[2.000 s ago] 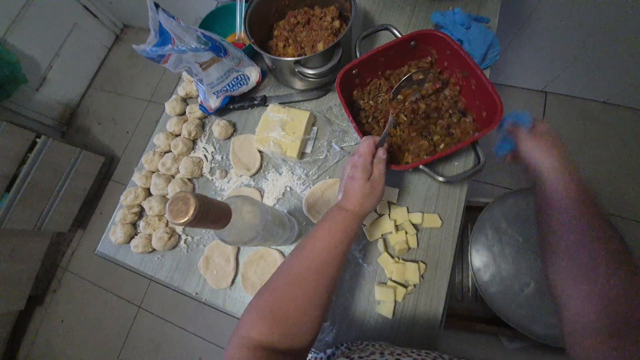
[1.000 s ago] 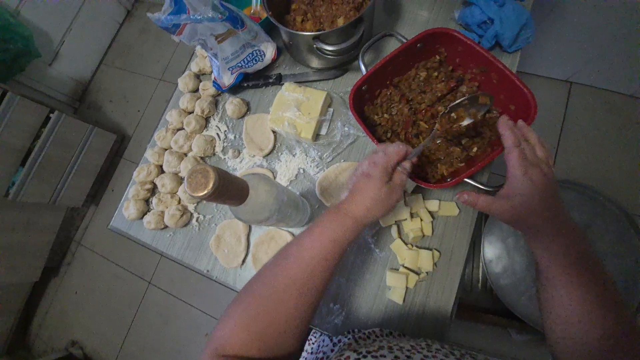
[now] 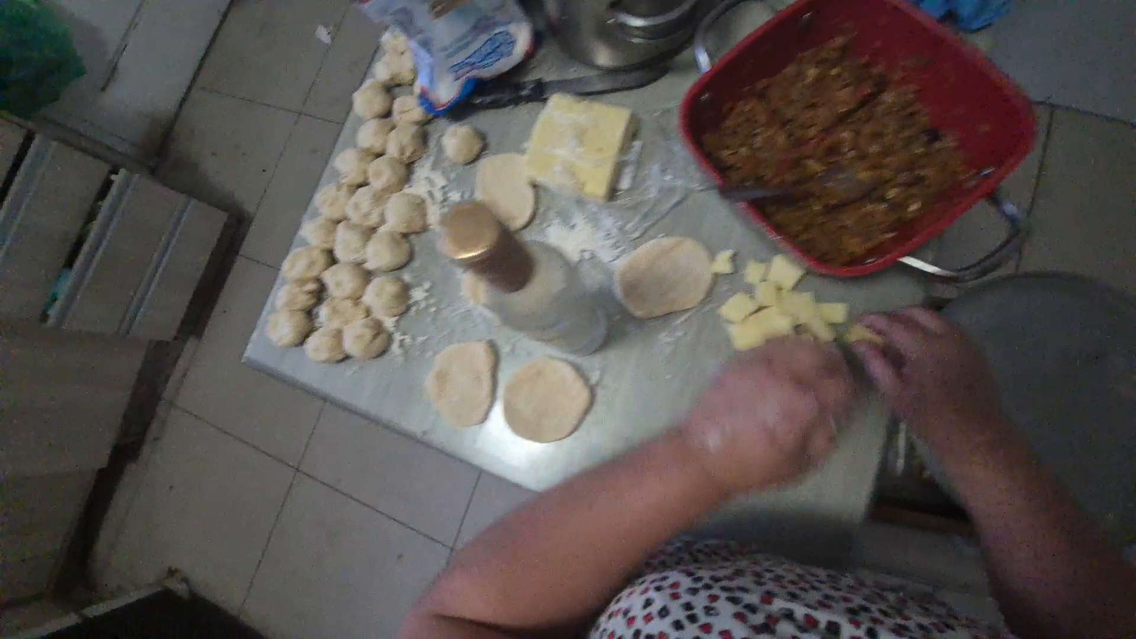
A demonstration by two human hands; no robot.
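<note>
My left hand, blurred, is over the lower part of the cut cheese pieces; its fingers are hidden, so what it holds does not show. My right hand is at the right side of the same pieces, its bent fingertips near a yellow piece. Above them stands the red square pan of cooked filling, with a spoon lying in it. Flattened dough discs lie left of the cheese pieces, near an upright glass bottle with a copper-coloured cap.
Several dough balls line the table's left side. A block of cheese rests on plastic wrap, with a knife and flour bag beyond. A steel pot stands at the back. A round metal lid is at the right.
Both hands have moved from the red pan to the cheese pieces. The spoon, held in my left hand before, now rests in the filling. The view has shifted closer.
</note>
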